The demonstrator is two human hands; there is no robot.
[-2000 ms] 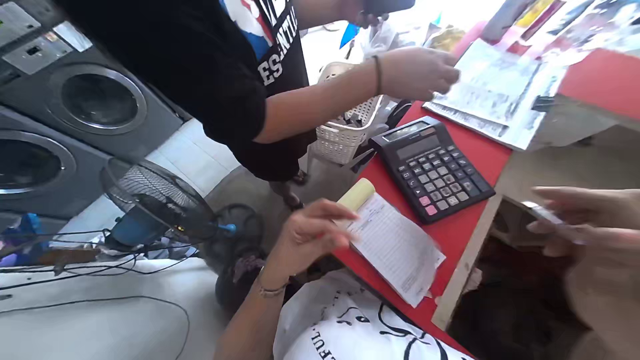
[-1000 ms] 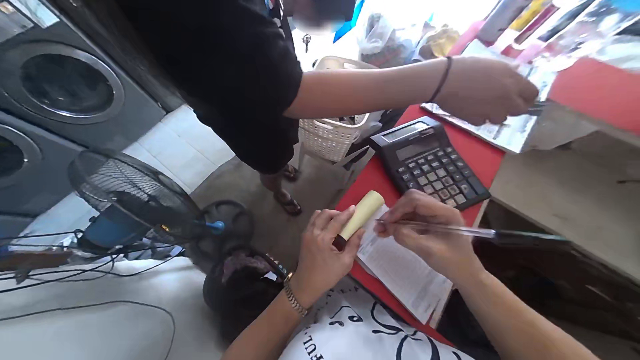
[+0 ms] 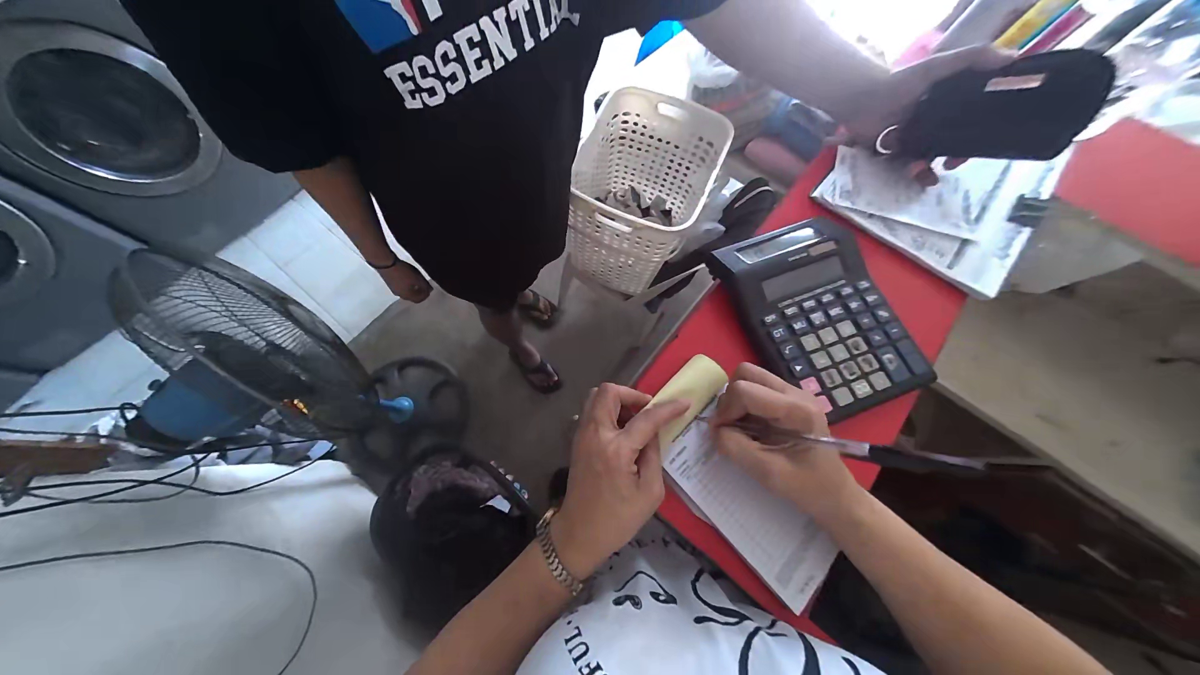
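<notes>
My right hand point(image 3: 783, 445) grips a clear ballpoint pen point(image 3: 872, 453), its tip against the upper part of a printed receipt pad point(image 3: 750, 525). On the pad's top edge, my left hand point(image 3: 619, 469) holds back the rolled yellow sheets point(image 3: 694, 389) with thumb and fingers. The pad lies on the red counter point(image 3: 698, 333), beside a large black desk calculator point(image 3: 825, 319). Behind the calculator a clipboard with papers point(image 3: 923, 206) rests on the counter, and a person's hand with a ring holds a black pouch point(image 3: 1012, 108) above it.
A person in a black shirt point(image 3: 450, 141) stands across from me. Beyond the counter is a white perforated laundry basket point(image 3: 647, 169) with things inside. A standing fan point(image 3: 234, 347), loose cables and front-loading washers point(image 3: 103, 108) are at the left. Near my left arm is a dark-haired head point(image 3: 450, 525).
My right hand has come from the right side to the pad with the pen. My left hand has taken hold of the yellow sheets. The other person's hand now holds a black pouch over the papers.
</notes>
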